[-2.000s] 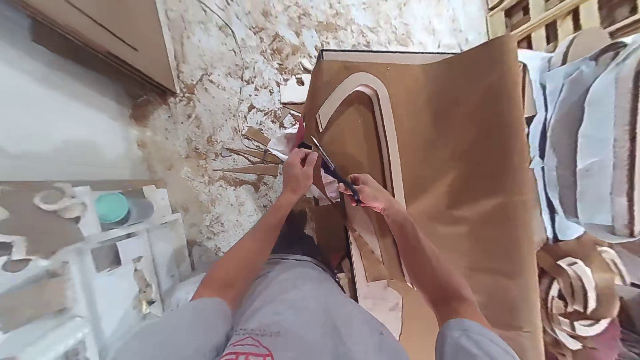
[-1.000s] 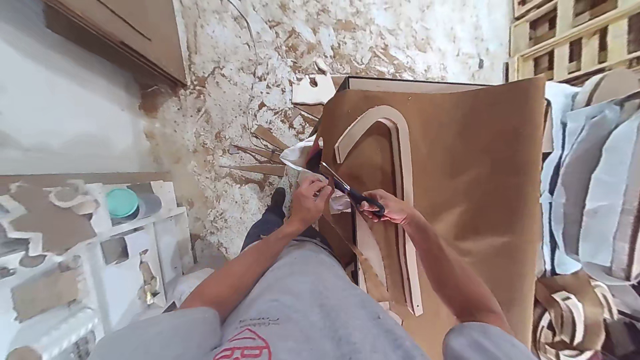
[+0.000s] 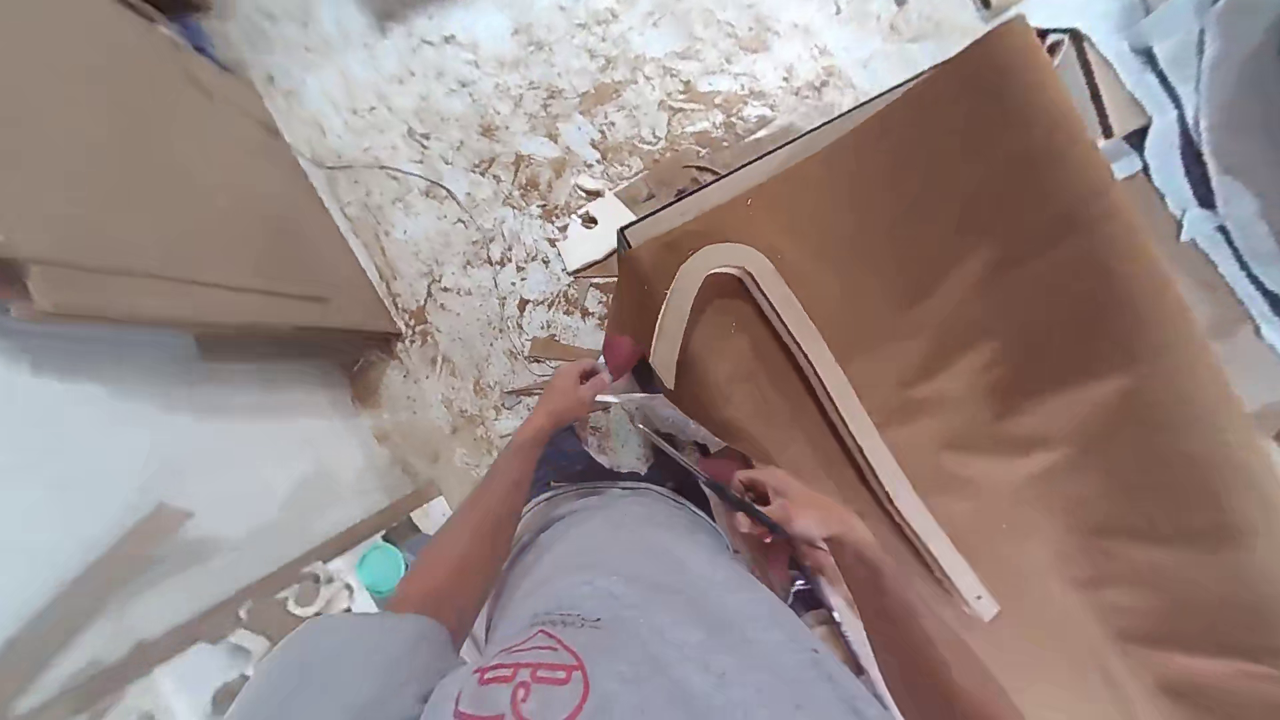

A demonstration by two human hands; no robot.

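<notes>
My right hand [image 3: 795,505] is closed around the handles of a pair of scissors [image 3: 690,465], whose blades point up and left. To its left, my left hand [image 3: 575,392] pinches a small whitish piece [image 3: 628,398] at the edge of a sheet of brown paper [image 3: 960,300]. A hook-shaped pale strip, seemingly wood [image 3: 850,410], lies on the brown sheet, to the right of both hands. Reddish material [image 3: 620,354] shows beside my left fingers. Exactly what the pinched piece is, I cannot tell.
Scraps litter the floor [image 3: 480,200]. A large brown board or box [image 3: 170,180] stands at the upper left. A teal round lid [image 3: 381,569] and pale cut-outs [image 3: 320,590] are at the lower left. White sheet material [image 3: 1240,130] lies at the upper right.
My hands have moved apart; the scissors are now away from my left fingers. The view has turned, and the brown sheet looks tilted.
</notes>
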